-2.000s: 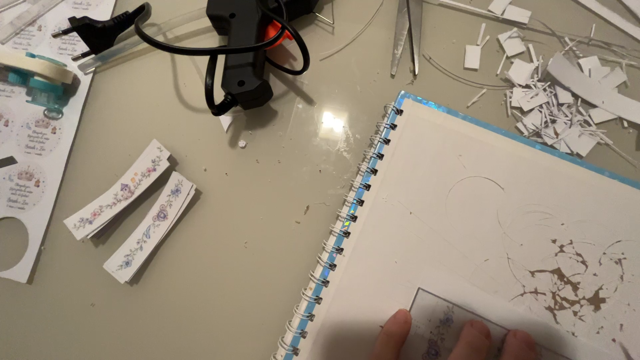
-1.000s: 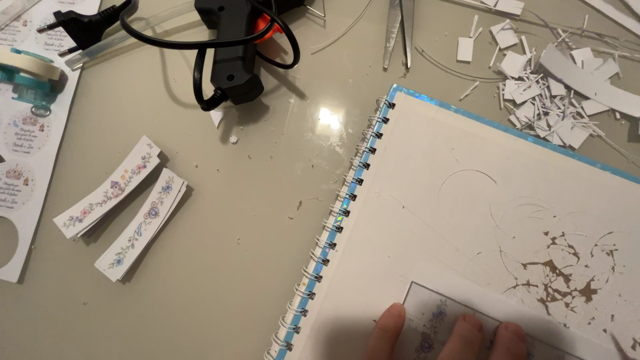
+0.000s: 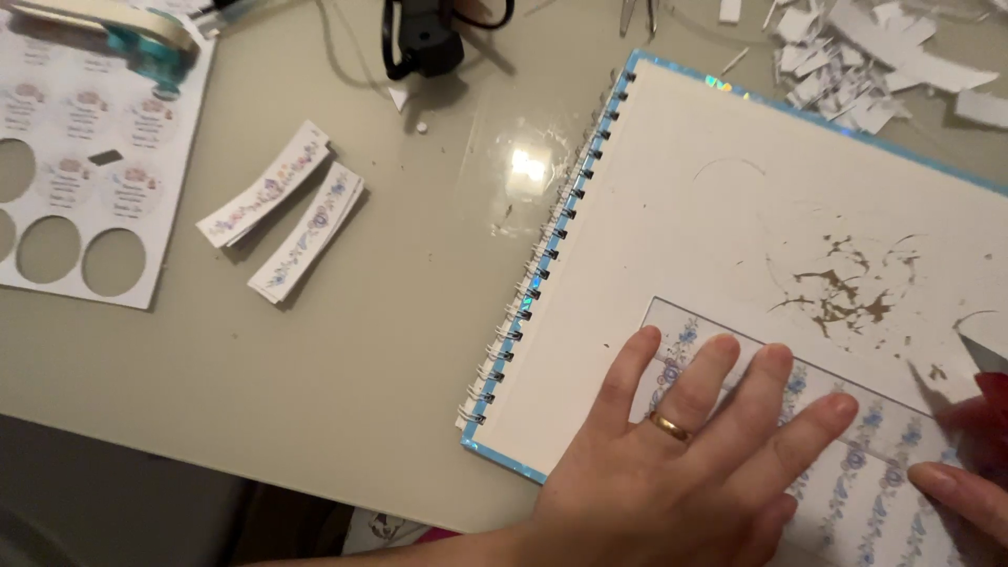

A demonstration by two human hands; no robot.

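Note:
My left hand, a gold ring on one finger, lies flat with spread fingers on a paper sheet printed with floral strips. The sheet rests on a spiral-bound book with a blue edge, whose pale surface is scored and torn. At the right edge my right hand is partly visible, one finger touching the sheet. Beside it are a blurred red thing and a grey pointed piece; its hold on them is unclear. Two small stacks of cut floral strips lie left of the book.
A sheet of round printed labels with cut-out holes lies left, a teal tape dispenser on it. A black glue gun, scissor tips and paper scraps are along the top. The table edge runs below.
The view has shifted down and left. My left hand, seen before only as fingertips on the floral sheet, now shows almost whole; part of my right hand has come into view.

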